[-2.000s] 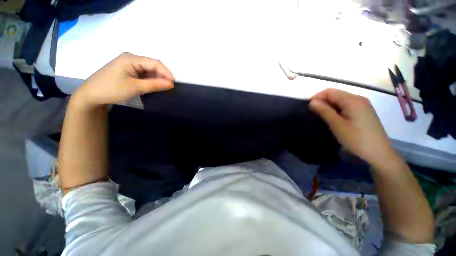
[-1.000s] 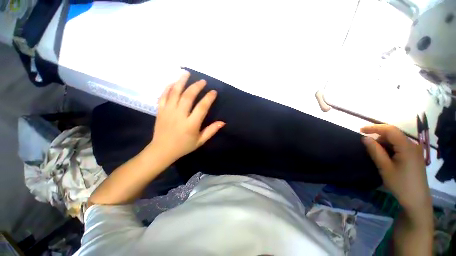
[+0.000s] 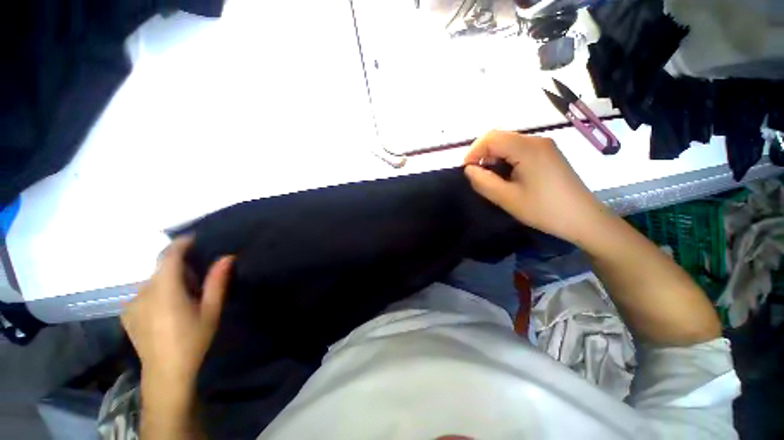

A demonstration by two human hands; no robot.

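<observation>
A large black cloth panel (image 3: 344, 232) lies over the table's front edge and hangs down onto my lap. Its far edge runs nearly straight between my hands. My right hand (image 3: 533, 180) pinches the right end of that edge between thumb and fingers. My left hand (image 3: 179, 301) is at the left end of the cloth, slightly blurred, with thumb and fingers apart over the fabric; whether it grips the cloth cannot be told.
Thread snips with pink-purple handles (image 3: 593, 129) lie right of the machine bed. A bunch of black pieces (image 3: 662, 94) lies at the right. A black heap (image 3: 52, 77) is at the upper left. A green crate (image 3: 683, 236) and pale cloth (image 3: 584, 331) are below right.
The view has turned toward the right side of the table. My left hand has moved from lying flat on the cloth to its left end. My right hand still pinches the edge.
</observation>
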